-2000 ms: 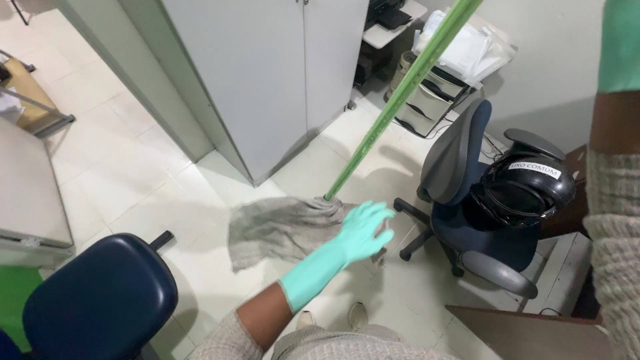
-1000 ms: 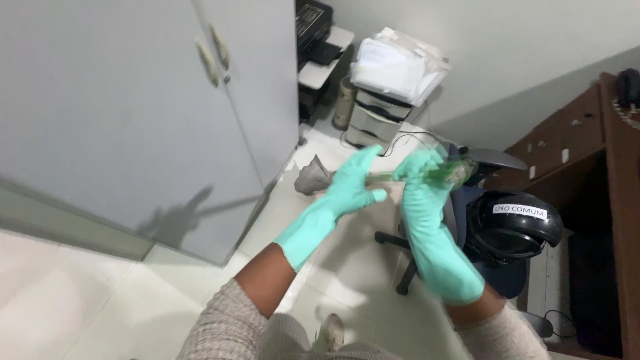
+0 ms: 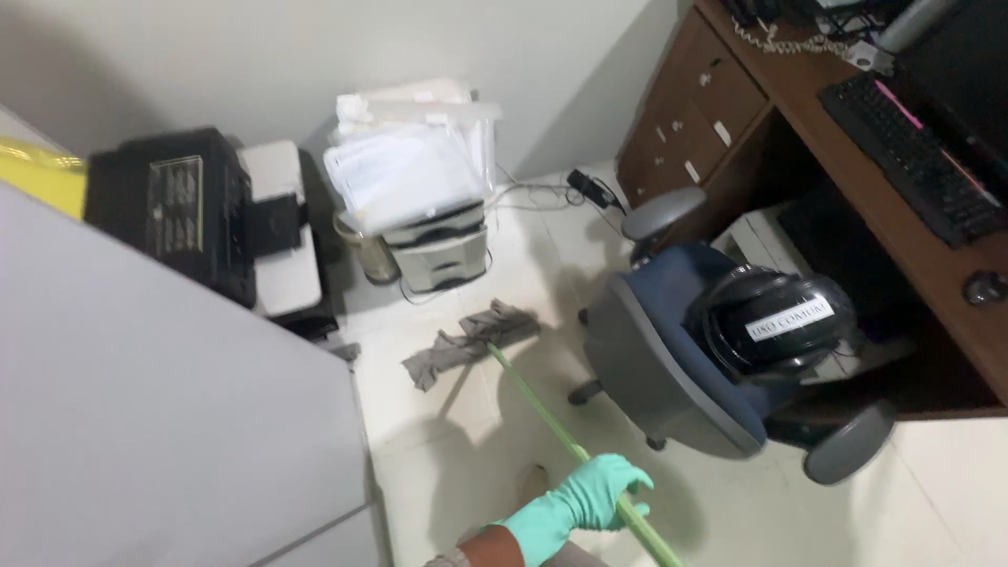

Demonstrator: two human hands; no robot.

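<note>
A green pole slants from the bottom edge up to a grey cloth, which lies across its far end on the pale tiled floor. My left hand, in a mint-green rubber glove, is closed around the pole near the lower middle of the view. The cloth lies between the grey cabinet and a blue office chair. My right hand is out of view, and the near end of the pole is cut off by the bottom edge.
On the left stand a grey cabinet and a black printer. A drawer unit under papers is by the wall. To the right are the office chair, bearing a black bin with a plastic liner, and a brown desk. Cables lie behind.
My left hand, off the pole two seconds ago, is now closed around it. My right hand, on the pole one second ago, has left the view. The view has swung toward the wall and desk.
</note>
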